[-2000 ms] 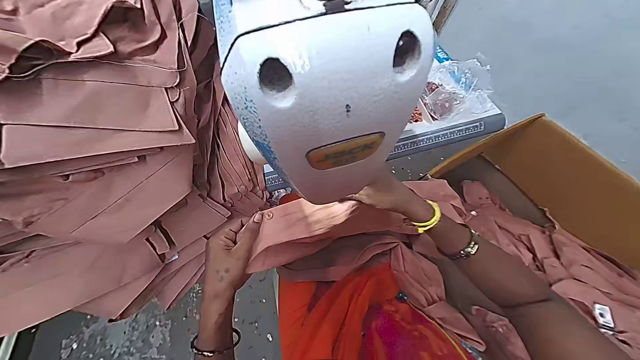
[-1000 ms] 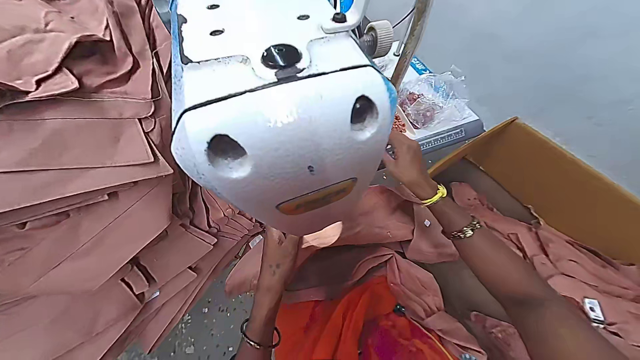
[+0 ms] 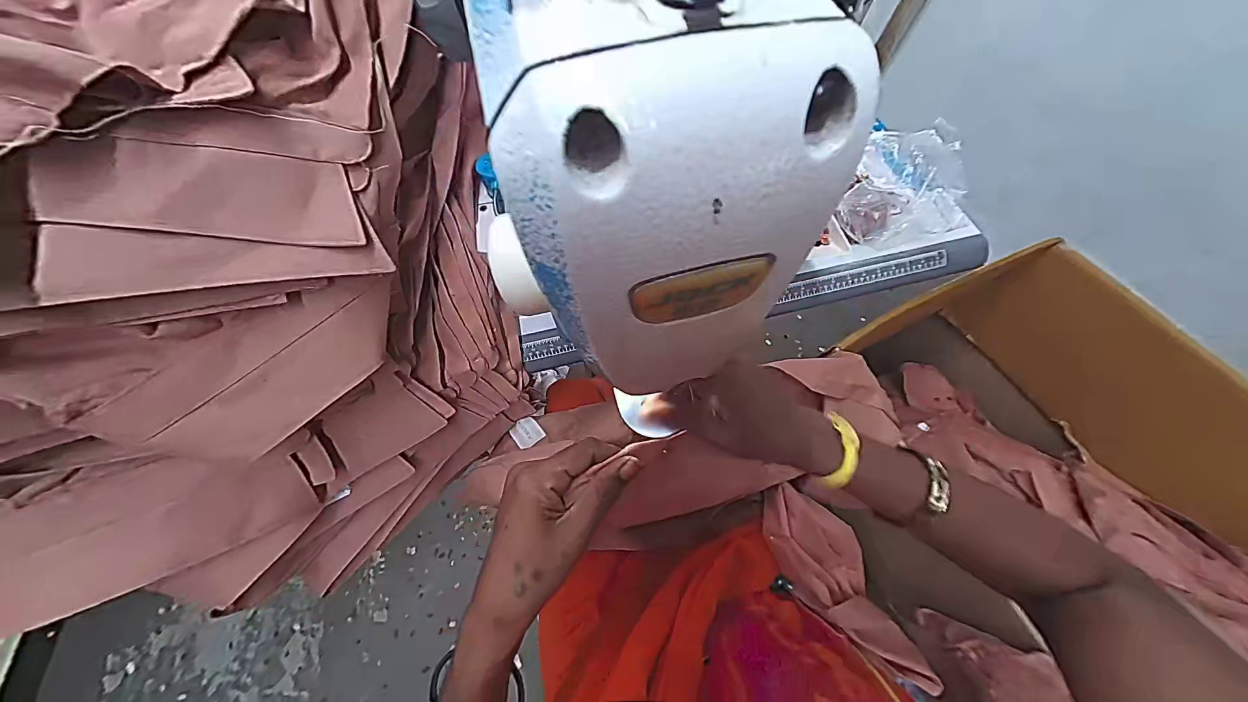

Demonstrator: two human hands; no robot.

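The white head of a Jack sewing machine (image 3: 682, 224) fills the upper middle of the view. Below it, my left hand (image 3: 561, 497) pinches the edge of a dusty-pink garment piece (image 3: 692, 483) between thumb and fingers. Beside the lower end of the machine head, my right hand (image 3: 741, 414) is bent over the same cloth, its fingertips partly hidden in shadow and behind the head; whether they grip is unclear. A bright light shines between the two hands. The needle area is hidden behind the machine head.
Stacked pink garment pieces (image 3: 224, 370) rise at the left. An open cardboard box (image 3: 1102, 361) stands at the right, with pink garments (image 3: 1024, 468) beside and inside it. Behind the machine, a clear plastic bag (image 3: 902, 190) lies on the machine bed, which has a ruler strip (image 3: 868, 276).
My right hand has come back from near the plastic bag at the machine's far right side to the cloth under the head. My left hand's fingers, hidden a second ago, show again.
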